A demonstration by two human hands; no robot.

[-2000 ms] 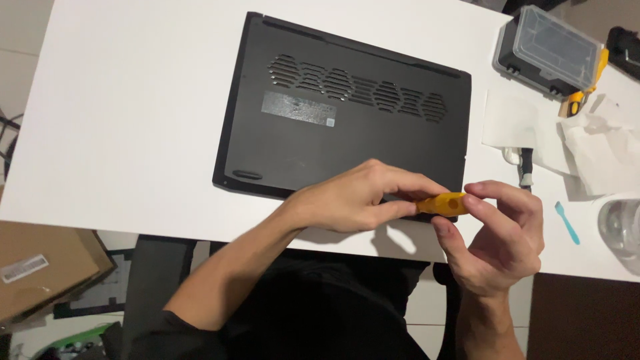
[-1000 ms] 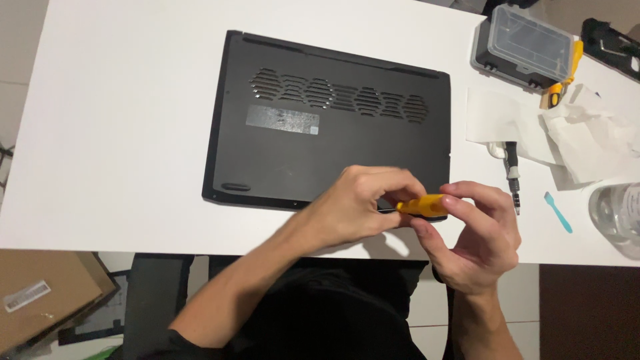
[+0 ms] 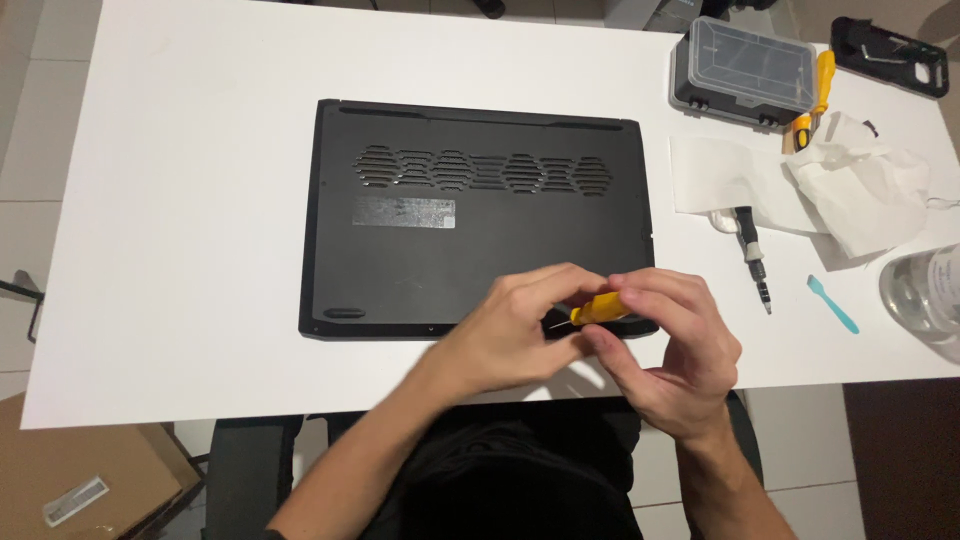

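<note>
A black laptop [image 3: 480,255] lies upside down on the white table, its vented bottom cover facing up. Above its near right corner, my right hand [image 3: 675,345] grips the yellow handle of a small screwdriver [image 3: 600,308] between thumb and fingers. The thin shaft points left, toward my left hand [image 3: 517,322]. That hand is curled around the shaft end, over the laptop's near edge, fingers bent and thumb close to the handle. Whether its fingers pinch the screwdriver or anything else cannot be told. The shaft's tip shows just beside the left fingers.
Right of the laptop lie a black precision screwdriver [image 3: 752,255], a teal spudger [image 3: 832,304] and crumpled white paper [image 3: 862,187]. A clear-lidded case [image 3: 750,67], a yellow-handled tool [image 3: 823,79] and a black phone case [image 3: 892,56] are farther back. A clear container [image 3: 926,292] stands at the right edge.
The view has shifted. Both hands stay together at the laptop's near right corner around the yellow screwdriver, whose shaft shows more plainly now.
</note>
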